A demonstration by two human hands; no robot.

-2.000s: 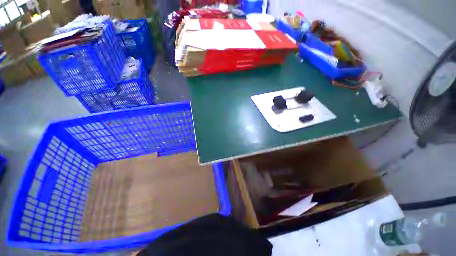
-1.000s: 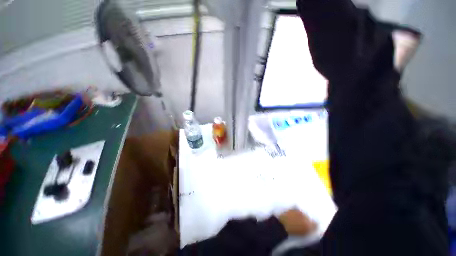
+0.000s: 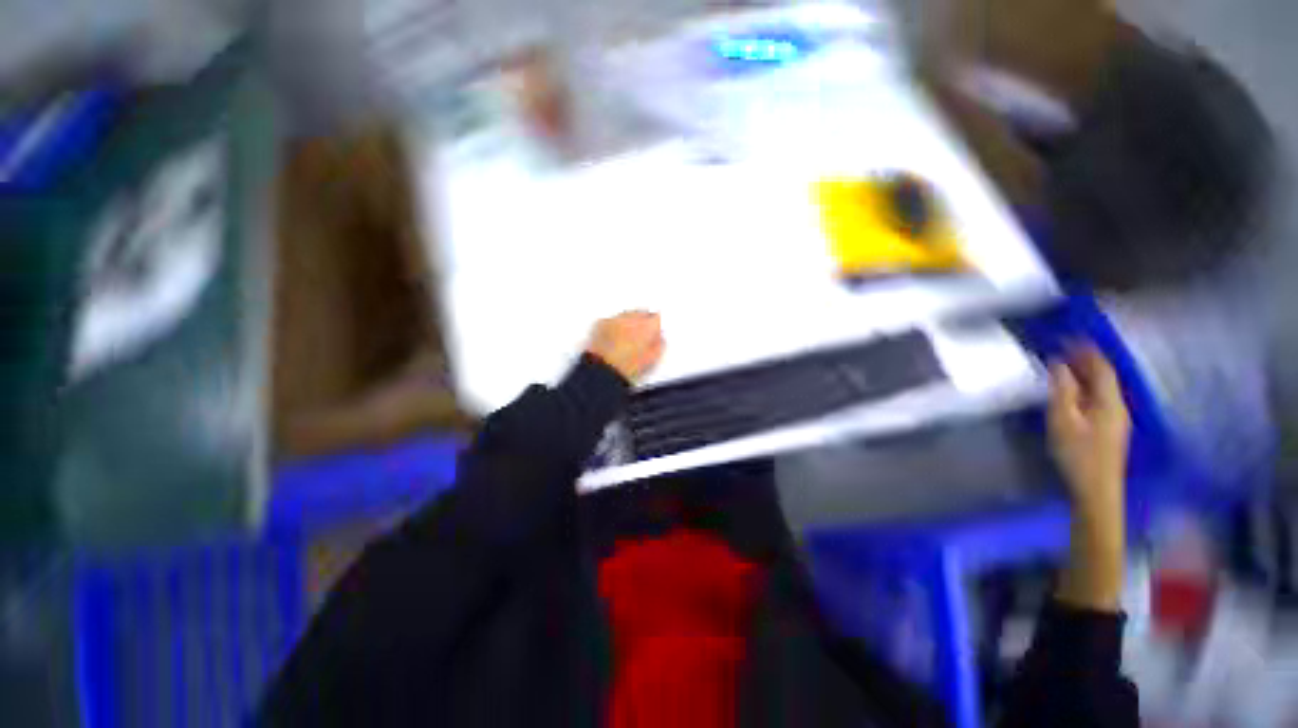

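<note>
The picture is blurred. My left hand (image 3: 628,346) rests at the front of the white machine table (image 3: 641,242), fingers curled, just above the left end of the keyboard; whether it holds anything is hidden. The long black keyboard (image 3: 790,391) lies on the white keyboard tray (image 3: 683,462) under the table's front edge. My right hand (image 3: 1089,405) is beyond the tray's right end, fingers bent; I cannot tell whether it touches the tray or holds something small. A black mouse (image 3: 905,204) sits on the yellow mouse pad (image 3: 854,228).
A green bench (image 3: 143,441) with a pale fixture plate (image 3: 150,263) is at the left, a brown carton (image 3: 342,270) between it and the table. Bottles (image 3: 541,100) stand at the back. Blue crates (image 3: 185,626) are lower left and right. A dark round shape (image 3: 1160,164) is upper right.
The view has swung right and down from the green bench to the machine table. The right arm, raised in front of the monitor before, is now lowered at the right. The keyboard has come into view.
</note>
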